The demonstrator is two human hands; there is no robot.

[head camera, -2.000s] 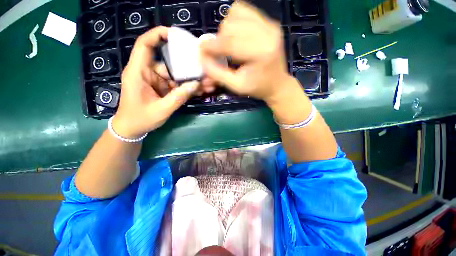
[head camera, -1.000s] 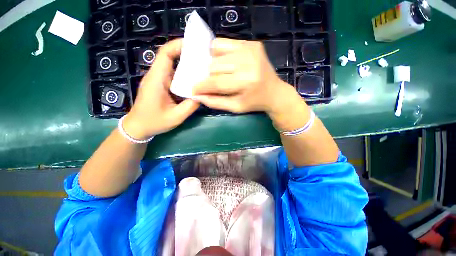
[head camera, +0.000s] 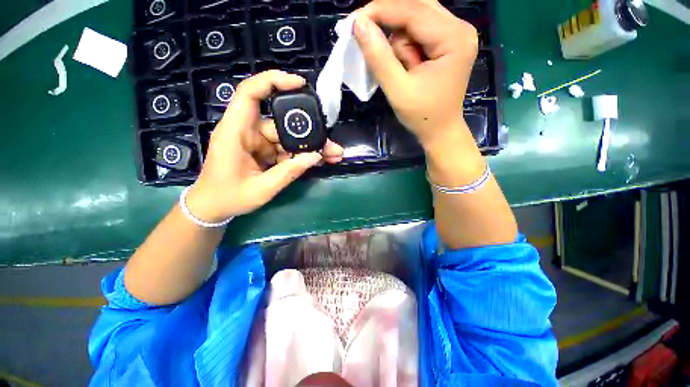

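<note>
My left hand (head camera: 246,155) holds a black smartwatch body (head camera: 299,121) by its edges above the tray, its back with the pale sensor ring facing up. My right hand (head camera: 424,72) pinches a white wipe (head camera: 349,72) between thumb and fingers. The wipe hangs down, its lower end beside the watch's right edge; I cannot tell if they touch. Beneath both hands is the black pocket tray (head camera: 163,182). Its left pockets hold several watch bodies (head camera: 171,154), backs up. My hands hide part of the tray.
On the green bench at right are a whitish bottle (head camera: 598,30), a thin yellow stick (head camera: 571,82), white scraps (head camera: 548,104) and a white-headed tool (head camera: 604,125). At left are a white square (head camera: 101,52) and a curled white strip (head camera: 59,70). Red bins (head camera: 655,366) show lower right.
The wipe covered the watch before; now my right hand has drawn it up and to the right, and the watch back shows in my left hand.
</note>
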